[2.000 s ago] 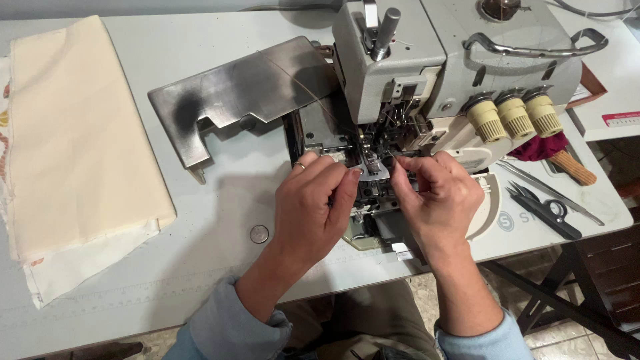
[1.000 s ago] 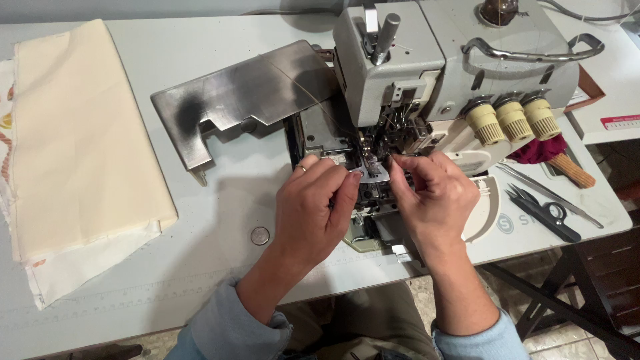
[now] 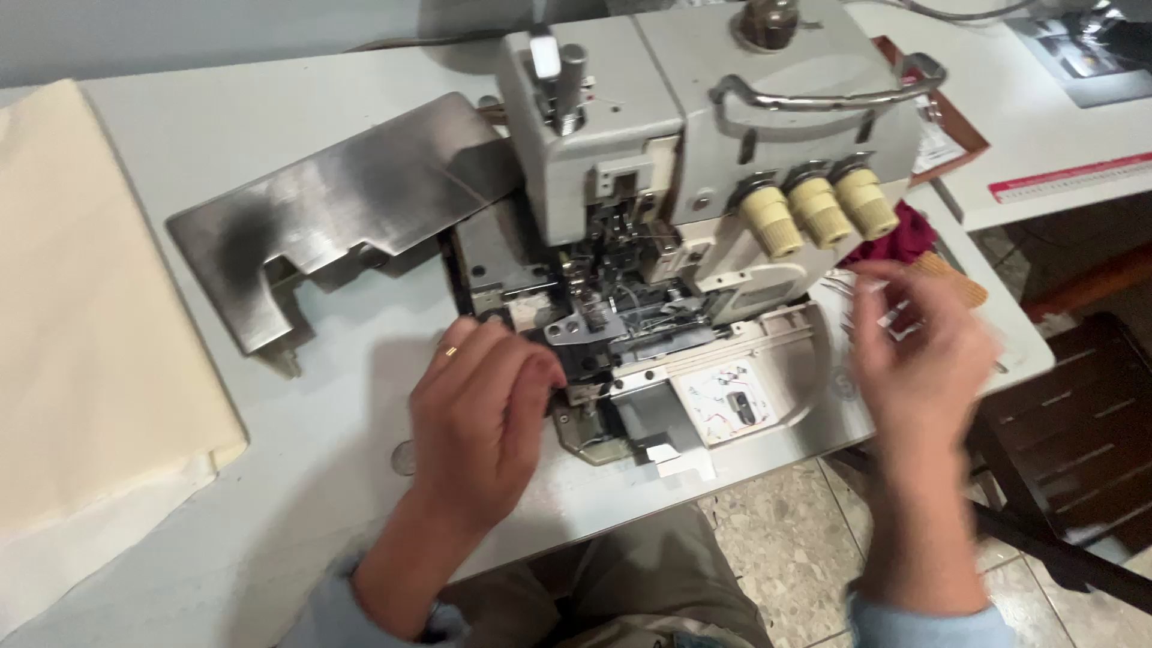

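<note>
A grey overlock sewing machine (image 3: 598, 144) stands with its front cover (image 3: 792, 360) folded down, showing a threading diagram. Its metal needle plate (image 3: 585, 326) lies below the needle area. My left hand (image 3: 486, 414), a ring on one finger, rests at the left front of the mechanism with fingers curled; whether it holds anything is hidden. My right hand (image 3: 918, 351), blurred, is over the table right of the machine, near the spot where tweezers and thread snips lay; its fingers are bent, and their contents are unclear. Three cream tension knobs (image 3: 819, 211) sit above the cover.
A polished metal cover plate (image 3: 351, 216) juts out left of the machine. Folded cream fabric (image 3: 99, 360) lies at the far left. Dark red cloth (image 3: 900, 236) and a ridged tan handle (image 3: 949, 277) lie at the right, by a red-edged ruler (image 3: 1071, 178). A dark slatted chair (image 3: 1071, 432) stands below.
My right hand has left the needle area and moved right, over the tools. My left hand has shifted slightly down and away from the needle plate. The view has swung somewhat.
</note>
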